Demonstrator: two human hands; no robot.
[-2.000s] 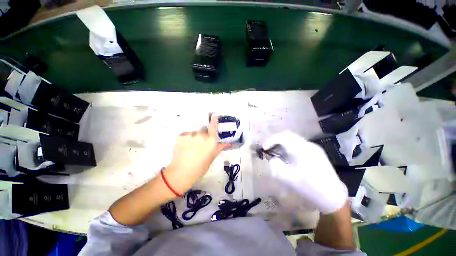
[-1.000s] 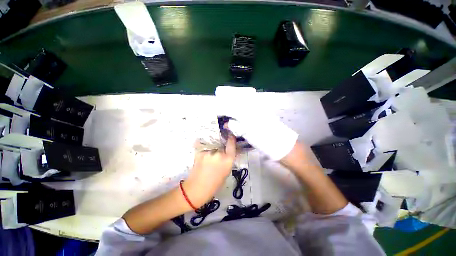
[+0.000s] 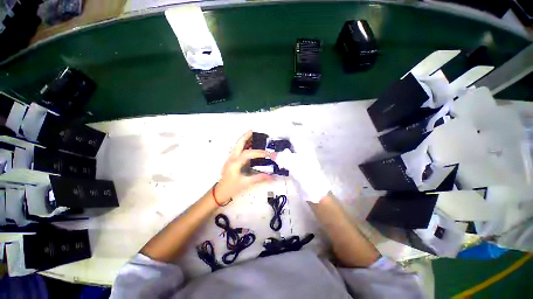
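Observation:
A small black retail box (image 3: 258, 142) stands at the middle of the bench, mostly hidden by my hands. My bare left hand (image 3: 244, 166), with a red cord at the wrist, grips its left and near sides. My white-gloved right hand (image 3: 296, 169) is at its right side; its fingers are blurred and dark pieces show beside them, so I cannot tell what it holds. Coiled black cables lie on the bench near me: one cable (image 3: 277, 211) just below my hands, several more (image 3: 235, 239) to the left, and a dark bunch (image 3: 286, 245) at my body.
Open black boxes with white flaps stand in rows at the left (image 3: 85, 194) and right (image 3: 403, 209). The green belt (image 3: 257, 64) beyond the bench (image 3: 158, 157) carries an open box (image 3: 213, 84) and closed boxes (image 3: 307, 65).
The boxes on the belt have moved right. The white lid beyond the box no longer shows. My hands have shifted around the small box, and more cables show at the left.

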